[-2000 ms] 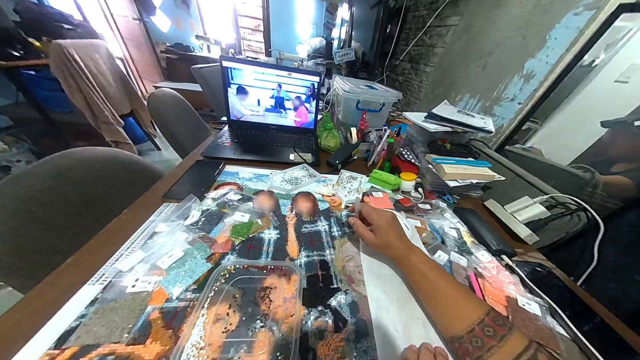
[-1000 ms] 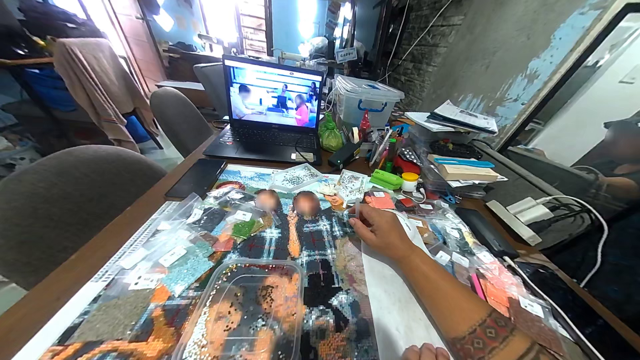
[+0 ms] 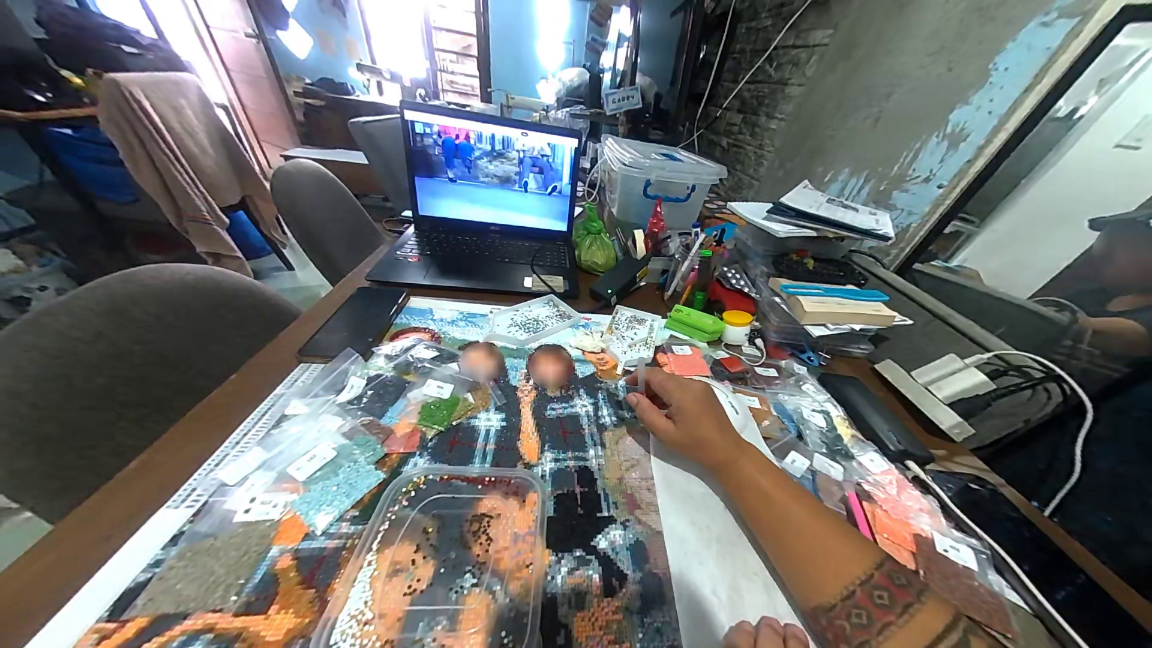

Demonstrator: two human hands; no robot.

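Note:
Over the right part of a diamond painting canvas (image 3: 567, 450), my right hand (image 3: 675, 414) pinches a small pale pen-like tool (image 3: 641, 376), its tip near the canvas. White backing paper (image 3: 702, 540) lies under my right forearm. Only the fingertips of my left hand (image 3: 765, 633) show at the bottom edge, resting on that paper; the rest is out of frame. A clear plastic container (image 3: 540, 558) with scattered beads stands on the canvas. Two small trays of beads, one a white tray (image 3: 533, 319) and one to its right (image 3: 633, 331), sit at the canvas's top.
Bead bags (image 3: 337, 477) cover the left side, more bags (image 3: 810, 432) the right. Behind stand a laptop (image 3: 490, 198), a lidded plastic box (image 3: 661, 180) and a green bag (image 3: 594, 241). A phone (image 3: 353, 322) lies left; a power strip (image 3: 922, 400) and cables lie right.
The picture on the laptop screen has changed. My right hand stays at nearly the same spot on the canvas.

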